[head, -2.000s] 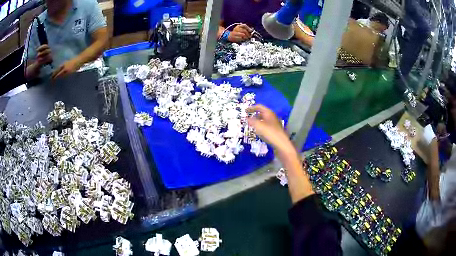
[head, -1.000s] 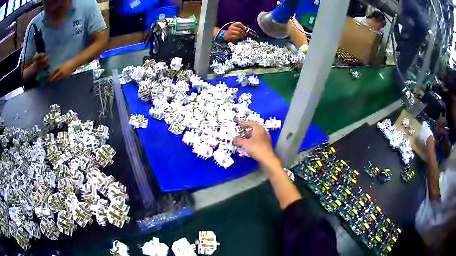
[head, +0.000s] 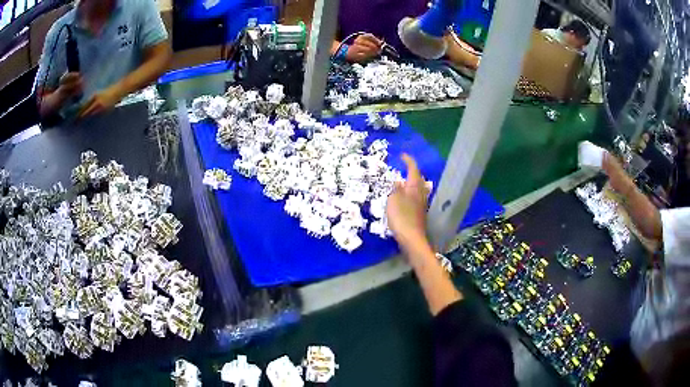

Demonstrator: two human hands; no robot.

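My right hand (head: pixel 408 205) reaches from the lower right in a dark sleeve, over the right edge of a heap of white assemblies (head: pixel 318 162) on a blue sheet (head: pixel 280 253). One finger points up and away. The other fingers are partly hidden, and I cannot tell whether they hold a piece. Several white housings with gold strips (head: pixel 320 363) lie in a row on the green mat at the bottom edge. My left hand is not in view.
A large heap of white housings (head: pixel 113 264) lies on the black mat at left. A grey post (head: pixel 484 113) rises right of my hand. Circuit boards (head: pixel 529 295) lie in rows at right. People sit opposite and at right; one hand (head: pixel 624 185) holds a white piece (head: pixel 591 156).
My right hand moved left into the heap, then slightly right, and now has a finger raised. Several assemblies in the heap shifted. The hand of the person at right moved up and left with a white piece.
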